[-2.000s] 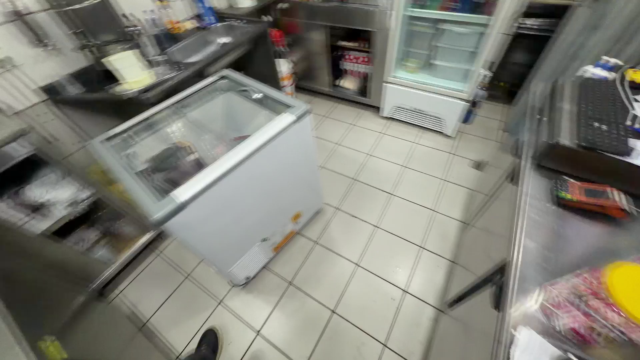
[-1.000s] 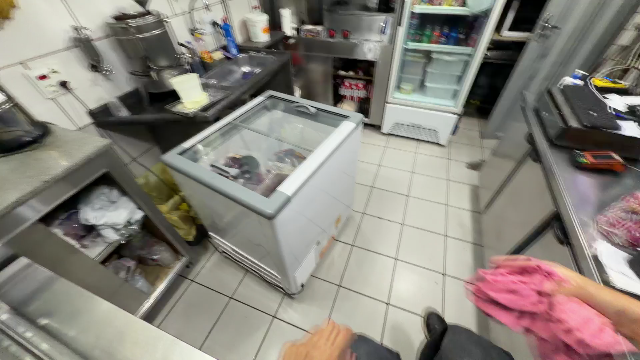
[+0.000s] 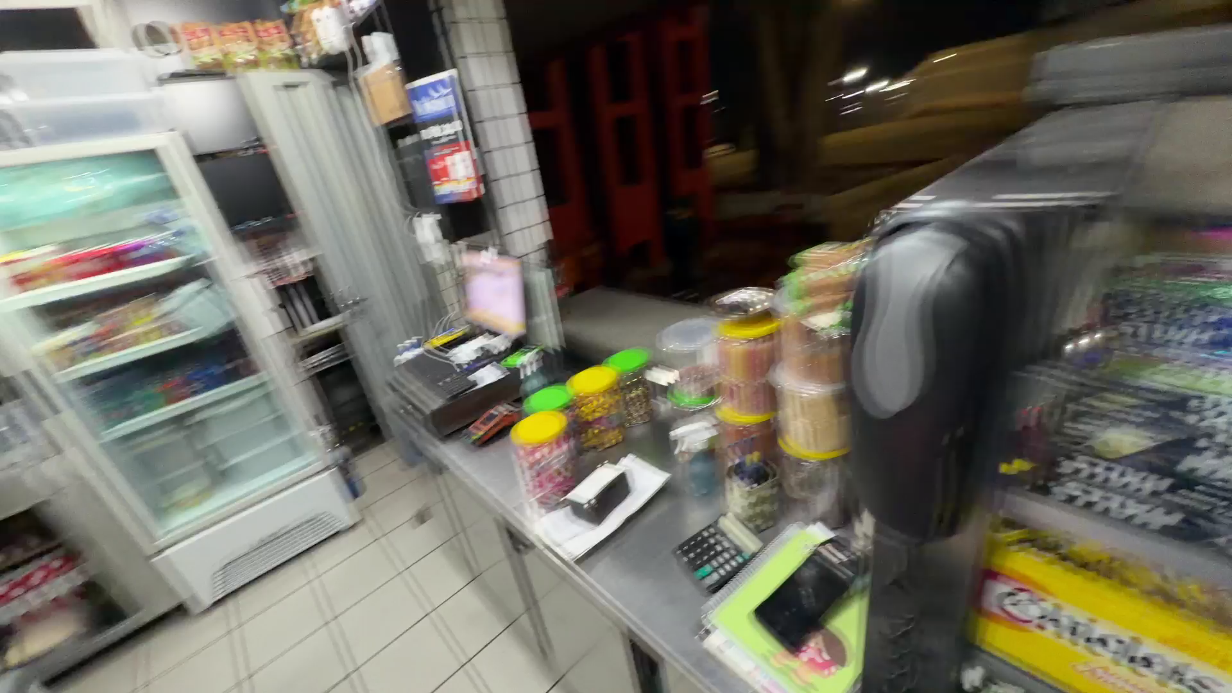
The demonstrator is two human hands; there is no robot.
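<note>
Neither of my hands shows in the head view, and the pink cloth is out of sight too. On the steel counter [image 3: 616, 549] lie a green spiral notebook [image 3: 741, 616] with a black phone [image 3: 808, 597] on it, a calculator [image 3: 717, 553] beside it, and a small black box [image 3: 599, 493] on white paper. Candy jars with yellow and green lids stand behind, among them a jar of pink sweets [image 3: 544, 462]. A card terminal [image 3: 493, 423] lies farther along. The picture is blurred.
A glass-door refrigerator [image 3: 164, 337] stands at the left on the tiled floor [image 3: 385, 597]. A black post-like fixture [image 3: 924, 385] rises at the right, beside a yellow candy box [image 3: 1088, 616]. A dark opening is behind the counter.
The view has swung far to the right and up. Both hands and the pink cloth, seen one second ago, are out of the picture, as is the chest freezer.
</note>
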